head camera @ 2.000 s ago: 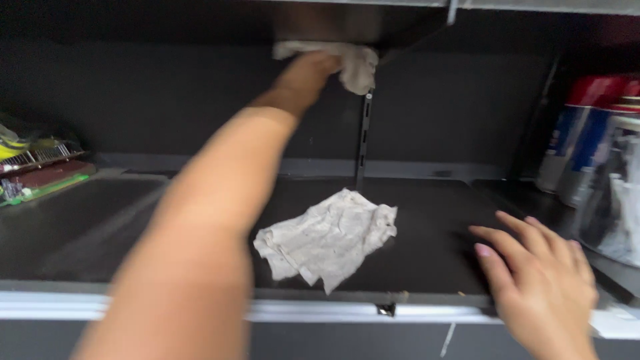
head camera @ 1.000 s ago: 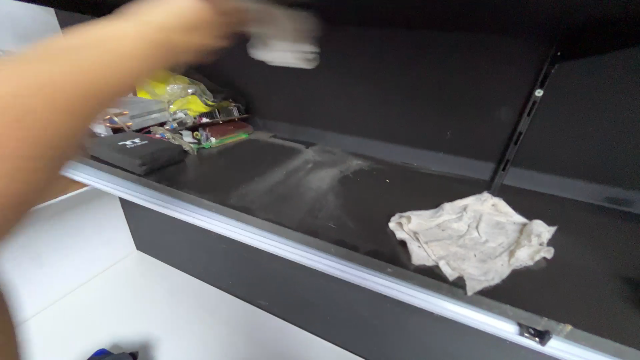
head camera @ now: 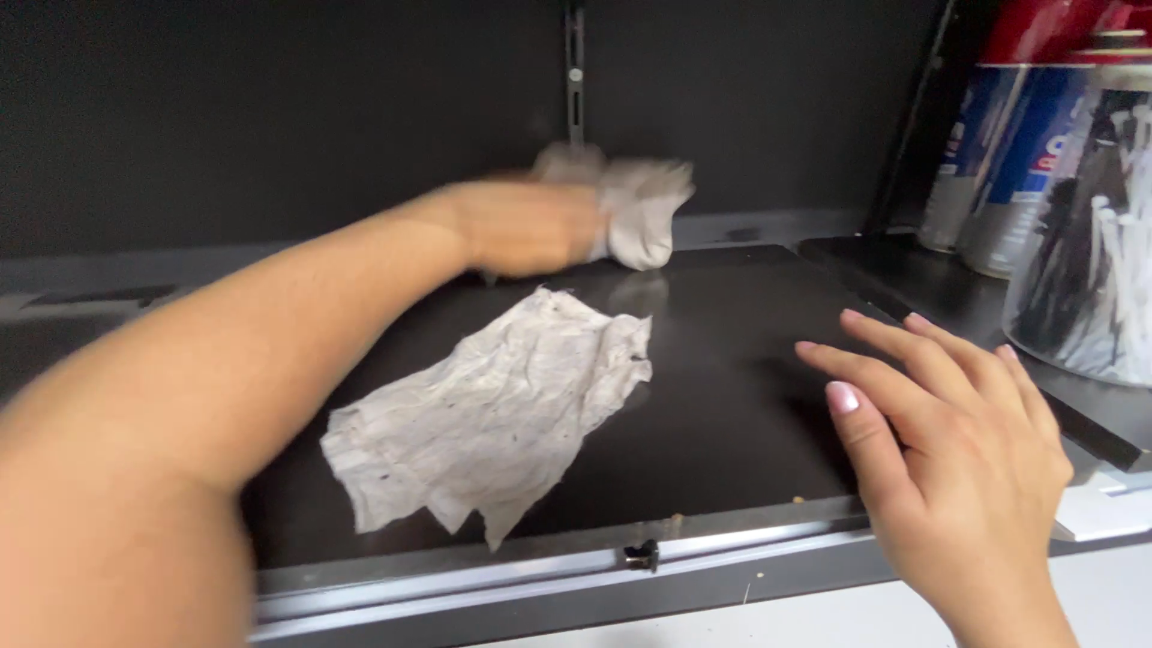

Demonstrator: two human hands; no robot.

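Observation:
My left hand [head camera: 540, 225], blurred by motion, is closed on a crumpled light-grey cloth [head camera: 643, 211] at the rear edge of the black shelf [head camera: 720, 387], by the back panel. Below that arm, a second wrinkled, dirt-specked cloth [head camera: 486, 405] lies spread on the shelf and touches neither hand. My right hand [head camera: 954, 441] holds nothing; its fingers are apart, palm down, over the right part of the shelf near the front edge. Whether its fingertips touch the surface I cannot tell.
At right stand a clear container of white and black cable ties [head camera: 1098, 261] and spray cans [head camera: 1017, 162] with red tops. A slotted metal upright [head camera: 575, 72] runs up the back panel. The metal front rail [head camera: 450, 585] carries a small black fitting [head camera: 642, 555].
The view has swung back right since one second ago. My left hand, with its cloth, has moved from above the shelf's left part to the rear middle. My right hand is in view again.

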